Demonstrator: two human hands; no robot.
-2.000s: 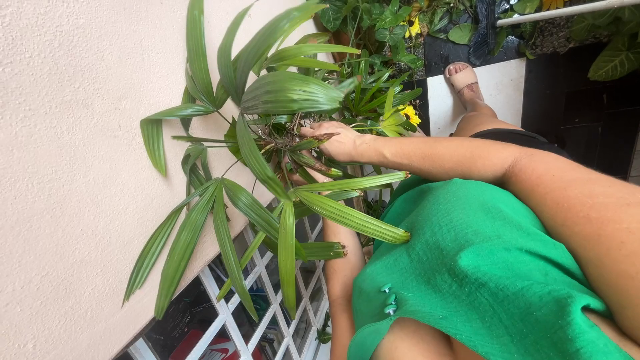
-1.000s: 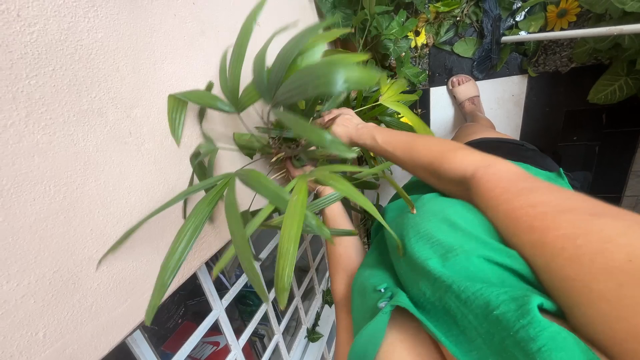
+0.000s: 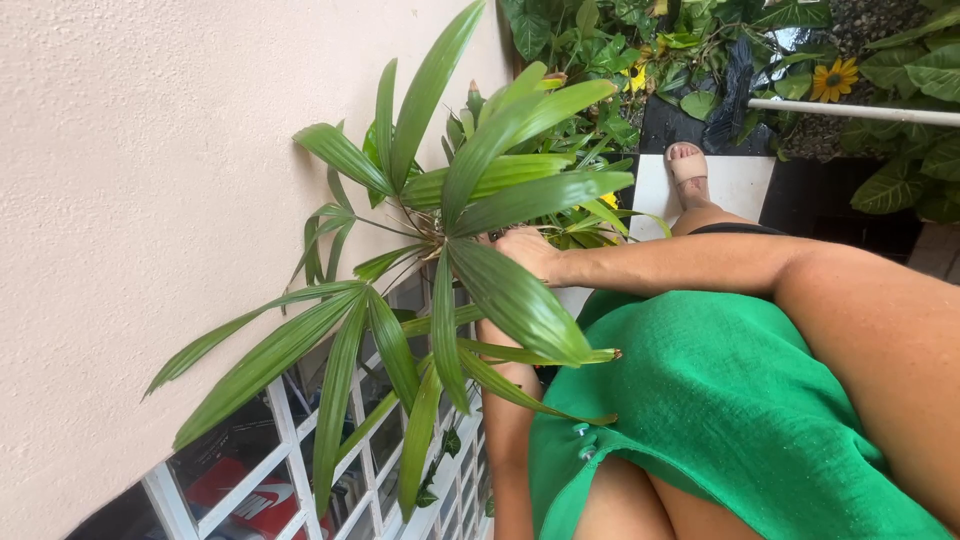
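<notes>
A green palm plant (image 3: pixel 442 244) with long ribbed, fan-like leaves spreads across the middle, close to the wall. My right hand (image 3: pixel 525 251) is at the base of its stems, fingers curled in against it; a broad leaf covers part of the hand, and a small dark thing shows by the fingers. The left forearm (image 3: pixel 514 420) comes up from the bottom, behind the leaves, which hide my left hand. Some leaf tips are brown and cut or frayed.
A pale textured wall (image 3: pixel 150 187) fills the left. White lattice (image 3: pixel 281 420) stands below, with a red box (image 3: pixel 255 499) behind it. Leafy plants and a yellow flower (image 3: pixel 832 79) lie beyond a white rail (image 3: pixel 855 111). My sandalled foot (image 3: pixel 686 169) is on a white tile (image 3: pixel 739 184).
The palm's leaves have swung and turned. My left hand, visible at the stems one second ago, is now hidden behind leaves. The right hand remains at the plant's base.
</notes>
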